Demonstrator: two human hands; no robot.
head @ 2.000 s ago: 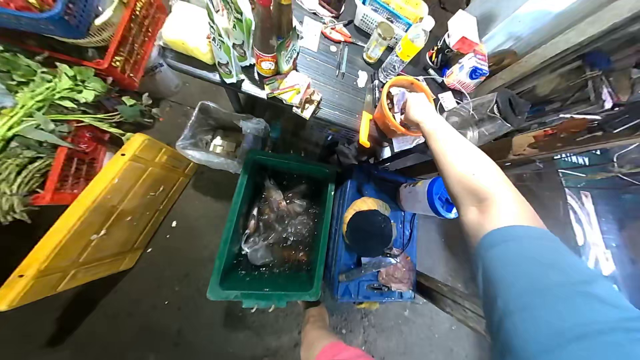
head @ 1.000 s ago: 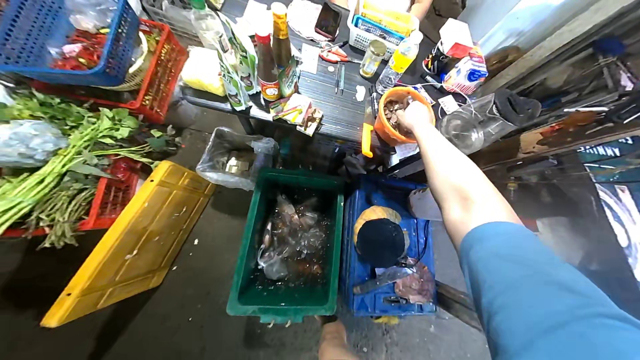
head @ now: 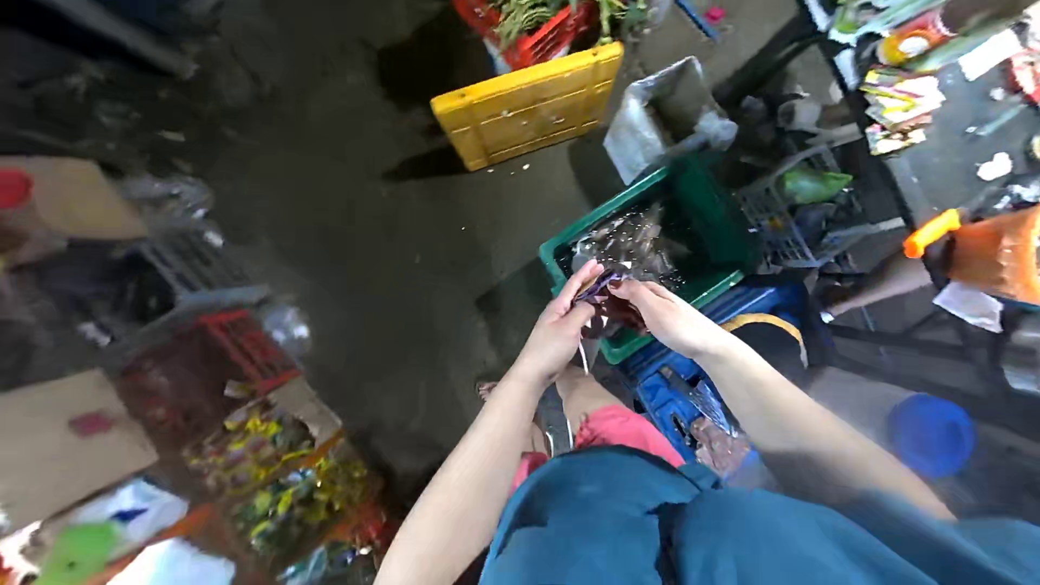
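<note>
Both my hands are together over the near left side of the green plastic crate (head: 707, 276). My left hand (head: 565, 325) and my right hand (head: 658, 313) hold a small bundle of dark purplish folded pieces (head: 603, 284), perhaps banknotes; blur hides exactly what it is. Inside the crate lie clear plastic bags (head: 642, 244) with wet contents. At the right edge, the orange bucket (head: 995, 252) with an orange handle hangs by the table, away from both hands.
A blue crate (head: 666, 374) with a knife and a piece of meat adjoins the green one. Beyond stand a lined grey bin (head: 634, 122) and a yellow plastic crate panel (head: 528, 106). Boxes and crates of produce (head: 284, 463) line the left, and a cluttered table (head: 942, 179) the right.
My right hand has come out of the orange bucket and met my left hand above the green crate, holding the small bundle. The view has swung strongly to the left.
</note>
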